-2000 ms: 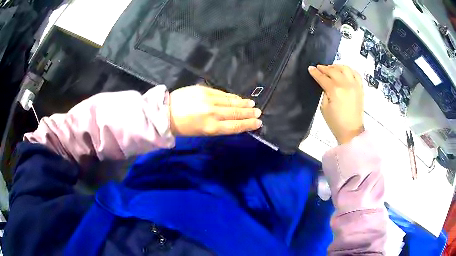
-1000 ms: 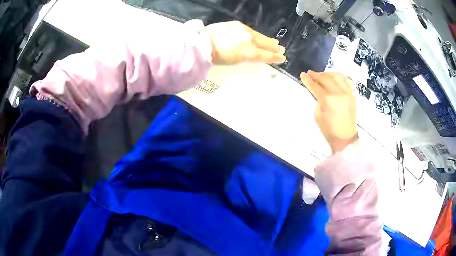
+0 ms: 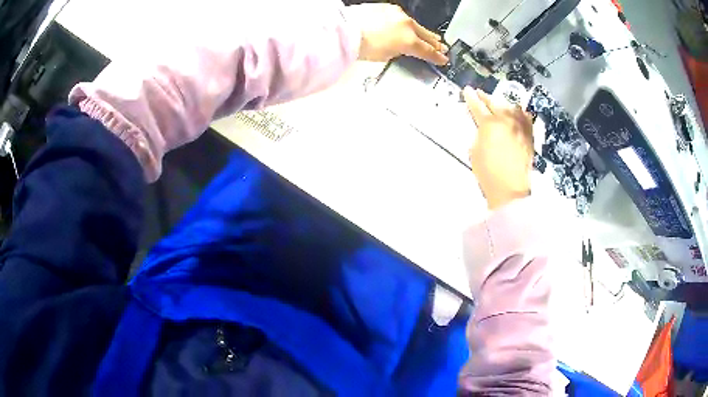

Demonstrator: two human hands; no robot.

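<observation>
The black bag panel (image 3: 415, 9) shows only in part, at the top edge beyond my left hand, with a thin dark edge by the presser foot. My left hand (image 3: 397, 35) lies flat and palm down at the panel's near edge, fingers extended toward the needle area (image 3: 470, 62). My right hand (image 3: 501, 147) rests on the white table just right of the needle area, fingers extended, fingertips near the dark fabric edge. Neither hand visibly grips anything. What lies under the palms is hidden.
The white sewing machine (image 3: 621, 66) and its control panel (image 3: 640, 170) stand at right. Small black-and-silver bits (image 3: 567, 155) lie beside my right hand. Snips (image 3: 588, 271) lie lower right on the white table (image 3: 349, 186). The blue apron (image 3: 310, 264) covers my lap.
The black panel has slid away toward the top, mostly out of view, uncovering the table. My left hand has moved up with it toward the needle. My right hand has shifted slightly left.
</observation>
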